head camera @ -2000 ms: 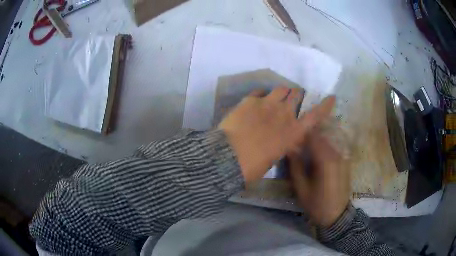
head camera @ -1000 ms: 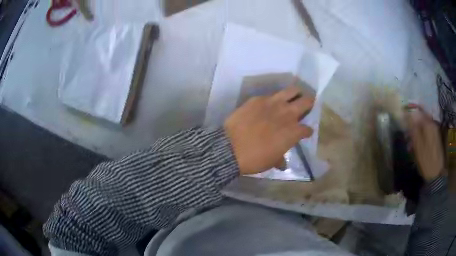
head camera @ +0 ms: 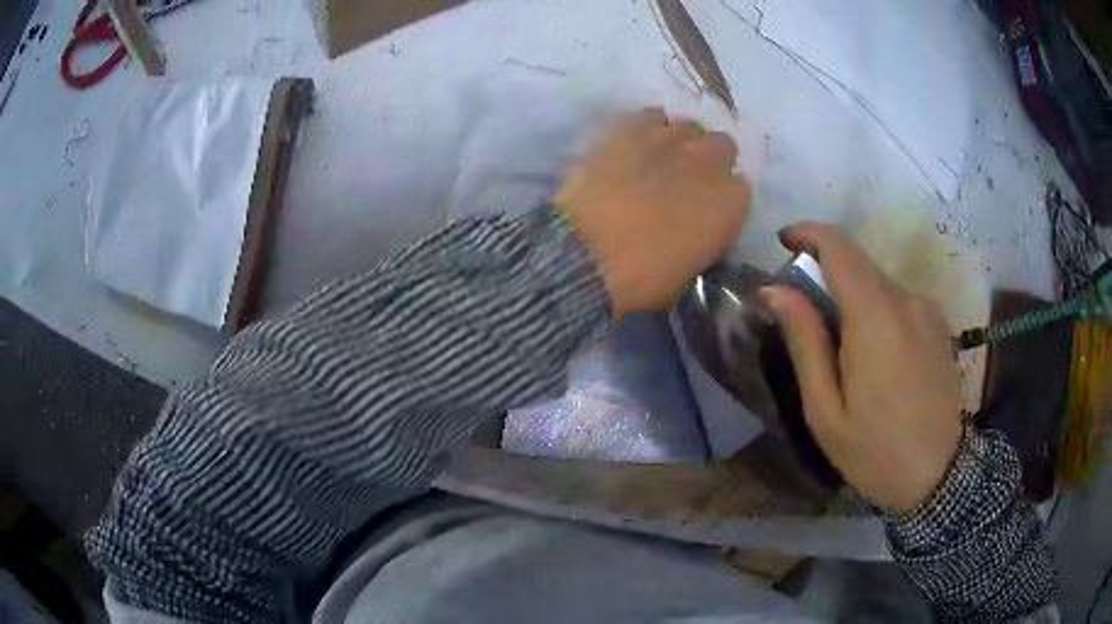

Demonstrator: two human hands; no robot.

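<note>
My right hand [head camera: 872,366] is closed around the handle of the steam iron [head camera: 744,335], whose silver tip lies at the right edge of the folded work, just below my left hand. My left hand [head camera: 659,201] is blurred, its fingers curled over the upper part of the work; what is under them is hidden. The shiny speckled template [head camera: 585,414] shows below my left wrist. A white sheet [head camera: 732,421] lies along its right side. The beige pocket piece cannot be made out.
The finished pile [head camera: 177,201] lies at the left, with red-handled scissors [head camera: 92,61] above it. A beige cut-piece pile [head camera: 378,22] and a fabric strip [head camera: 693,55] are at the top. White sheets [head camera: 884,79] lie upper right. The iron rest [head camera: 1018,366] and green hose [head camera: 1037,322] are at right.
My right hand has moved from the iron rest back to the left with the iron in it. My left hand has moved up the work, and the white sheet no longer stands out spread above it.
</note>
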